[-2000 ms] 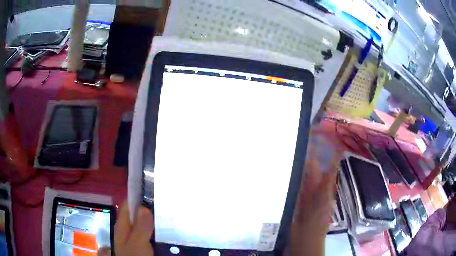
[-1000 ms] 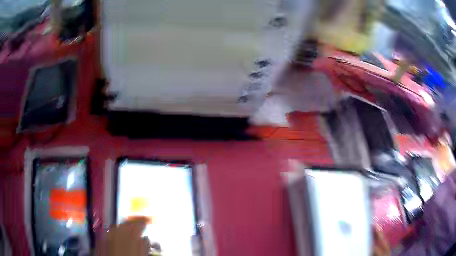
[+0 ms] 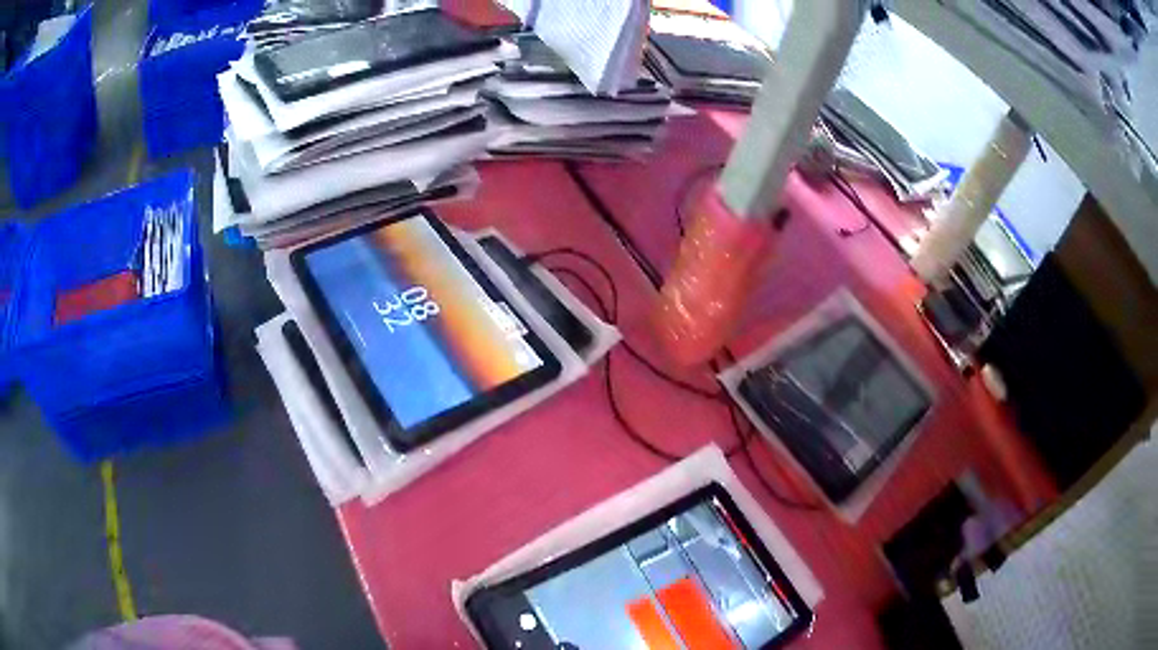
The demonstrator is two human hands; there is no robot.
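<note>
Neither of my hands is in view. A tablet with a lit lock screen (image 3: 419, 318) lies in its whitish sleeve near the bench's left edge, above another sleeved slab. A second tablet, showing a camera view with red-orange blocks (image 3: 686, 597), lies in its sleeve at the bottom, cut off by the picture's edge. A dark-screened tablet (image 3: 841, 400) lies in a sleeve further right.
Tall stacks of sleeved tablets (image 3: 368, 127) stand at the bench's far left. A post with red-orange wrapping (image 3: 718, 279) rises mid-bench beside black cables (image 3: 616, 368). Blue crates (image 3: 121, 330) stand on the floor left. Pink fabric (image 3: 178, 635) shows at the bottom left.
The view has swung left, away from the chart, to the stacks and crates. My hands, earlier at a white-screened tablet and then low over the bench, are out of the picture.
</note>
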